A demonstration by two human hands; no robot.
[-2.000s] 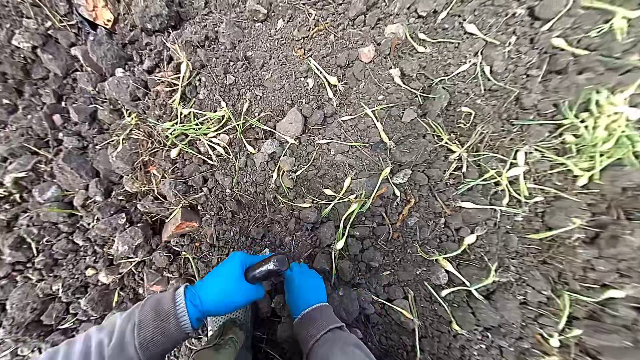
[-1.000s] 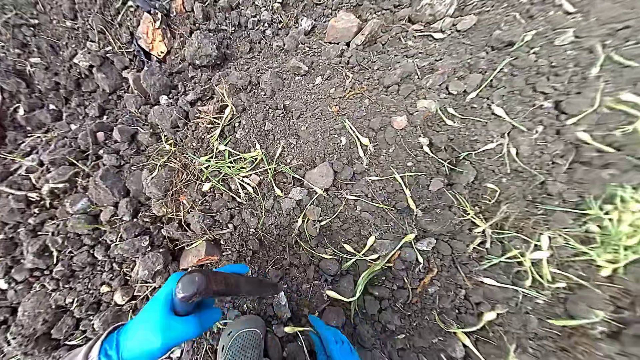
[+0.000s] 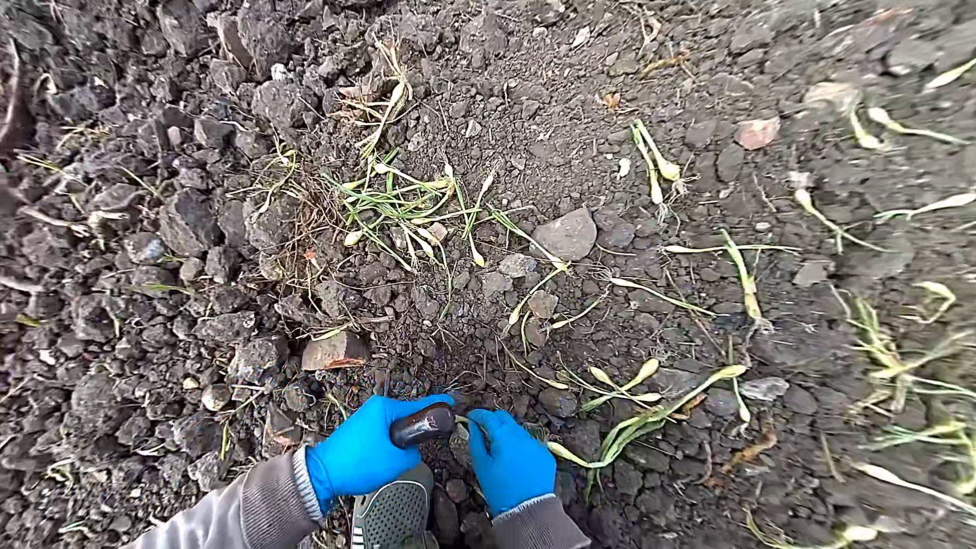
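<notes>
In a blue glove, my left hand (image 3: 364,448) is closed around the dark, rounded handle (image 3: 422,425) of a hand tool; its working end is hidden. My right hand (image 3: 509,459), gloved the same way, is just right of the handle, low over the soil. Its fingertips pinch the pale stem of a small bulb plant (image 3: 460,418), mostly hidden by the fingers. Close to the right of this hand lie long green shoots with pale bulbs (image 3: 637,424). Farther up, a loose pile of small bulb plants (image 3: 400,200) rests on the ground.
Dark, cloddy soil surrounds the hands. A grey stone (image 3: 566,235) and a reddish brick fragment (image 3: 334,351) lie ahead. More bulb plants (image 3: 884,351) are scattered at the right. A perforated grey shoe (image 3: 393,512) stands just below my hands.
My two hands, apart a second ago, are now side by side. The tool handle, seen lengthwise then, now points up toward the view. The view has shifted.
</notes>
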